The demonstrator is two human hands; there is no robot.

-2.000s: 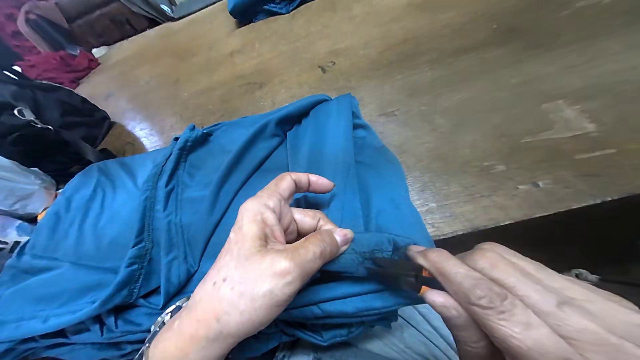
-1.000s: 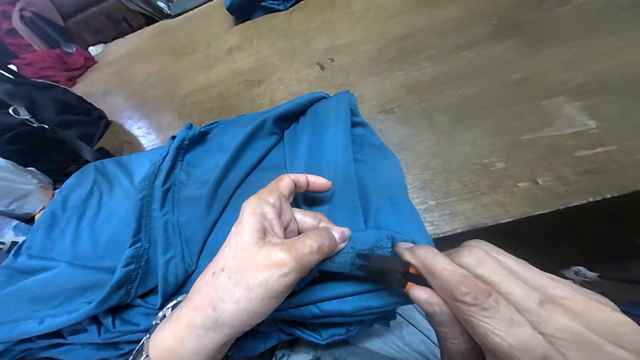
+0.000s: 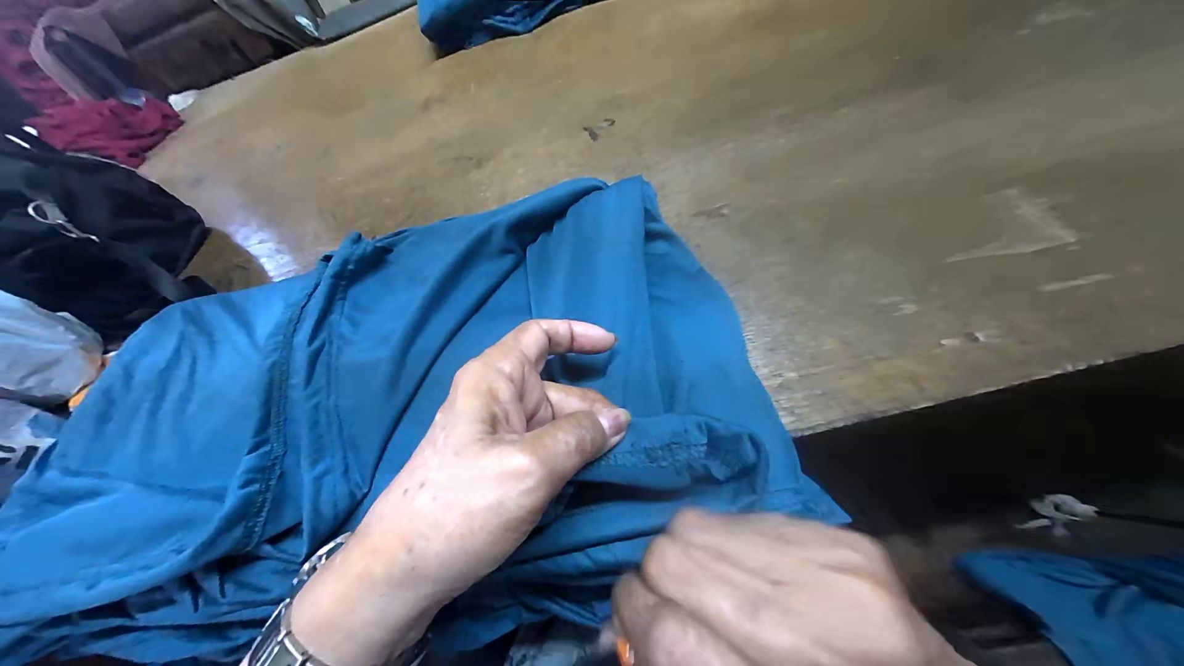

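A blue fabric garment (image 3: pixel 444 305) with stitched seams lies across the table edge and towards me. My left hand (image 3: pixel 518 444), with a metal-banded watch on its wrist, pinches a seamed edge of the garment between thumb and fingers, its index finger raised and curved. Below and to the right, my right hand (image 3: pixel 758 592) is blurred and curled around a small tool, of which only an orange part (image 3: pixel 624 650) shows. The rest of that tool is hidden by the hand.
The worn wooden table (image 3: pixel 879 185) stretches across the back. At its far edge lies more blue fabric (image 3: pixel 499 18). Black bag (image 3: pixel 83 231), red cloth (image 3: pixel 111 128) and plastic bag (image 3: pixel 46 351) sit at the left. Another blue cloth (image 3: pixel 1082 592) is at the lower right, below the table's edge.
My right hand has moved down, away from the seamed edge, taking the dark and orange tool with it. My left hand keeps its pinch on the fabric. Blue cloth now shows at the lower right.
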